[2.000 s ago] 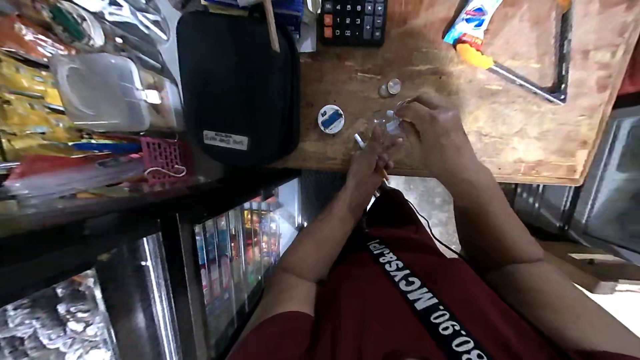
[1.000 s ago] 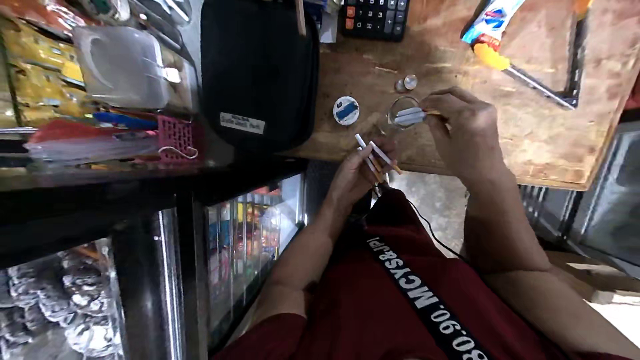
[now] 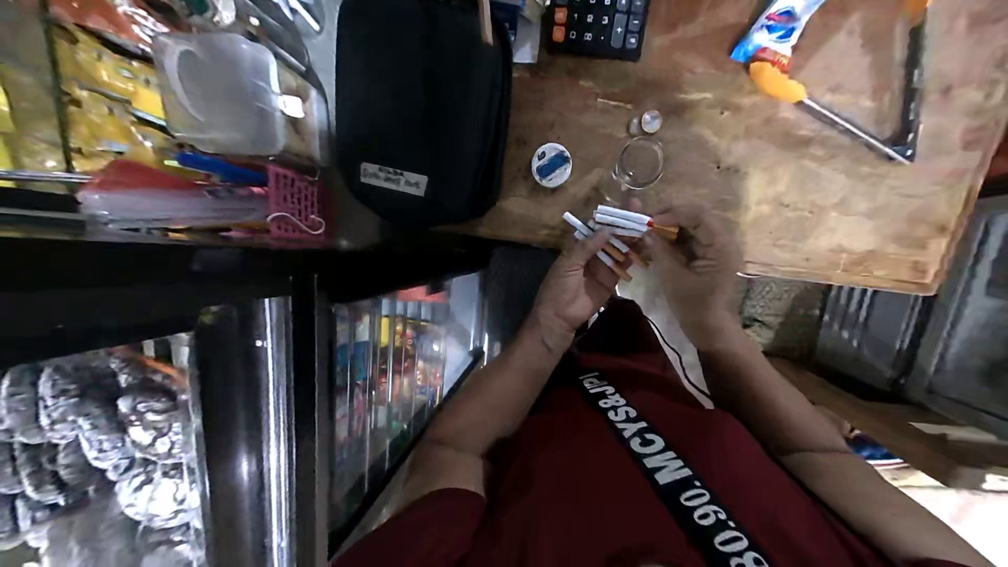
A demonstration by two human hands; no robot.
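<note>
Several white cigarettes with orange filters (image 3: 605, 246) lie between the thumb and fingers of my left hand (image 3: 573, 285). My right hand (image 3: 697, 264) grips more cigarettes (image 3: 622, 218) by their filter ends, just above and against those in the left. Behind the hands, on the wooden table, stands an open clear round jar (image 3: 639, 163). A round lid with a blue mark (image 3: 551, 165) lies to the jar's left. Coins (image 3: 650, 121) lie beyond the jar. Some of the right fingers are blurred.
A black zip case (image 3: 421, 102) lies on the left, beside a calculator (image 3: 596, 27). A hacksaw with an orange handle (image 3: 854, 130) and a blue-white packet (image 3: 780, 27) lie at the right. A pink plastic basket (image 3: 295, 201) and clear tub (image 3: 220, 93) stand far left.
My right hand has drawn cigarettes out of the jar, where they were a second ago, and brought them down to my left hand. The jar now stands apart from both hands.
</note>
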